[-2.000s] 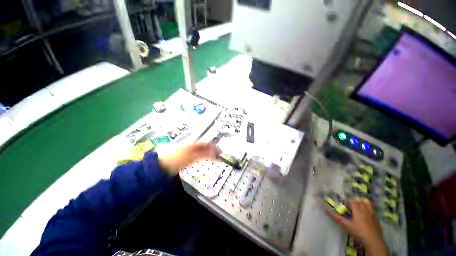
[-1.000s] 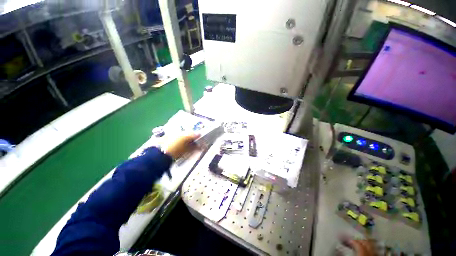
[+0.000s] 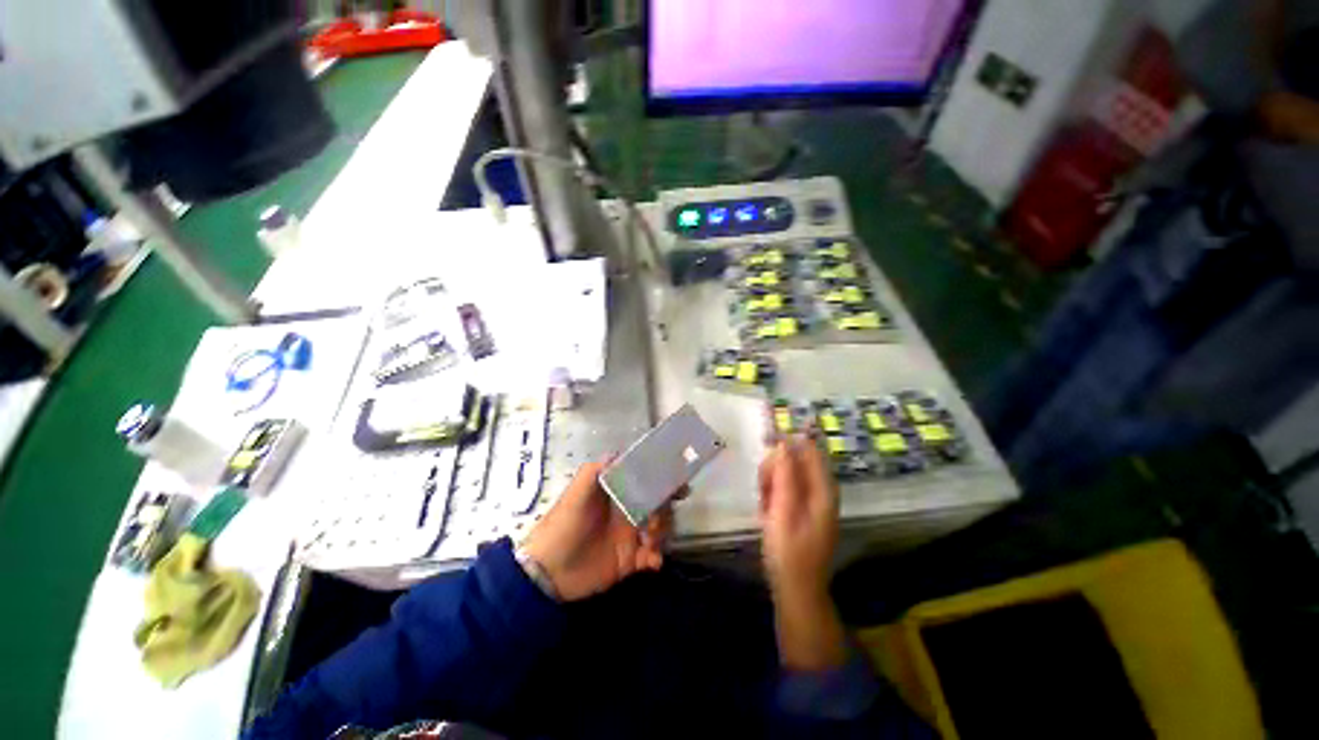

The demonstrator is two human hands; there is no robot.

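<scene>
My left hand (image 3: 596, 535) holds a flat silvery-grey rectangular part (image 3: 666, 463) with a small pale mark, tilted above the front edge of the machine table. My right hand (image 3: 800, 506) is just to its right, slightly blurred, with its fingertips by the nearest row of circuit boards. Whether it touches or holds a board cannot be told. The boards (image 3: 882, 437) with yellow blocks lie in a front group and a back group (image 3: 771, 304). A single board (image 3: 739, 370) lies between the groups, to the left.
The dark fixture (image 3: 420, 419) sits on the perforated plate (image 3: 340, 499), beside slim metal bars. A yellow-green cloth (image 3: 195, 614) lies on the left bench. The control panel (image 3: 731, 217) is behind the boards. A yellow crate (image 3: 1157, 593) is at lower right. A person (image 3: 1157, 275) is at the right edge.
The view has swung right. My left hand has moved from the left bench to the table's front with the flat part. My right hand has come up beside the front boards.
</scene>
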